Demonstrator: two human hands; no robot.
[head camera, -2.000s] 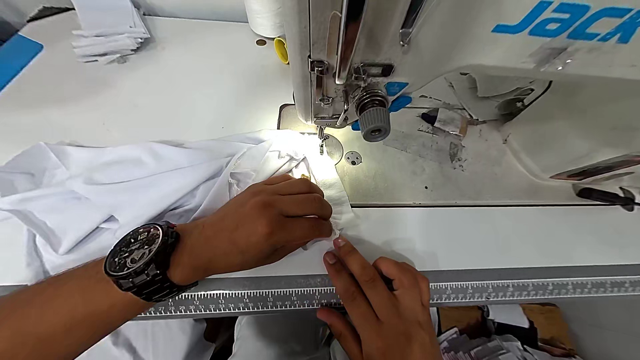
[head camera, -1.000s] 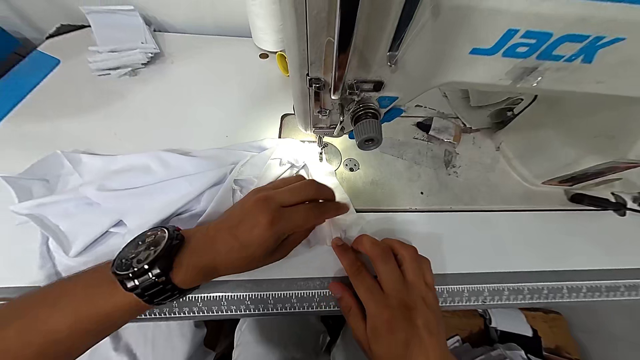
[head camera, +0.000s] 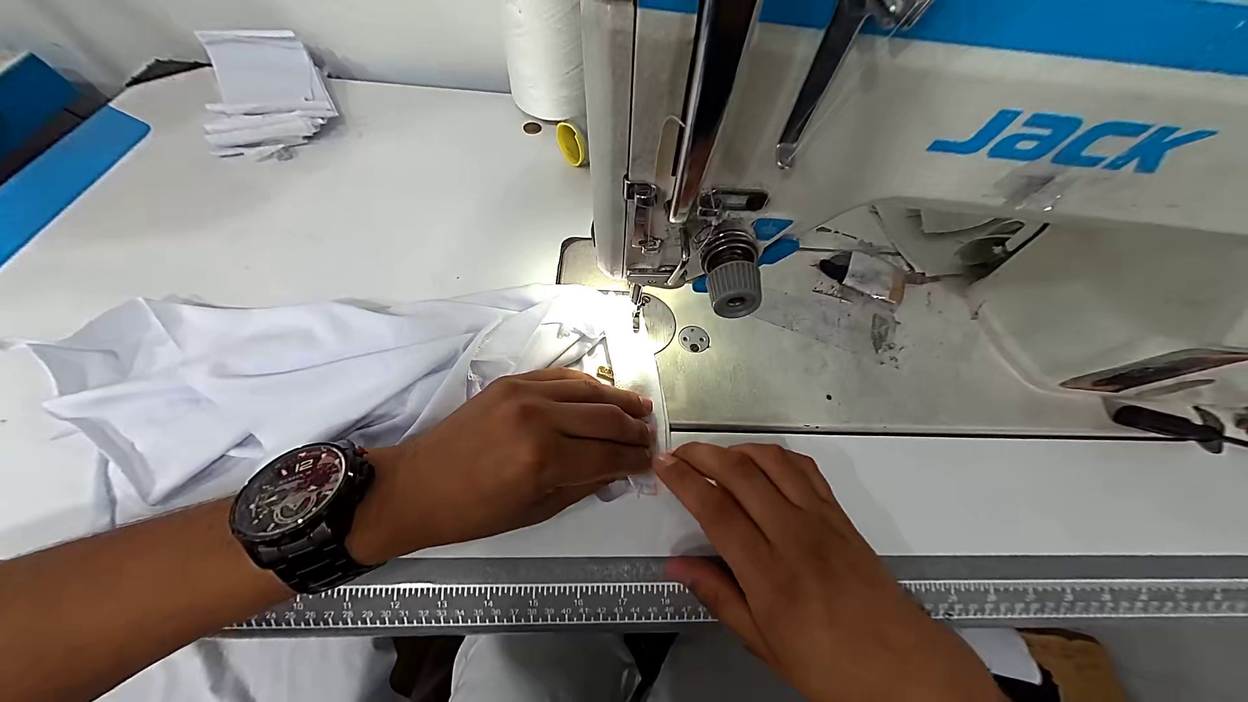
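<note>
White fabric [head camera: 292, 370] lies bunched across the table's left side, its narrow folded edge running under the lit presser foot [head camera: 638, 314] of a Jack sewing machine [head camera: 858, 127]. My left hand [head camera: 517, 448], with a black watch [head camera: 300, 502] at the wrist, pinches that edge a little below the foot. A small gold-coloured mark or tag [head camera: 604, 373] shows on the cloth above its fingers. The index fingertip of my right hand [head camera: 770, 536] touches the same edge beside the left fingertips; its thumb is apart and holds nothing.
A measuring scale [head camera: 546, 604] runs along the table's front edge. At the back left lies a stack of white fabric pieces [head camera: 263, 88]. A white thread cone [head camera: 544, 58] and a yellow ring-shaped item [head camera: 571, 143] are left of the machine head. A blue object [head camera: 73, 180] lies far left.
The fabric's lower end has drawn up towards the presser foot, and more of its folded edge shows between foot and fingers. Both hands stay close together at that edge.
</note>
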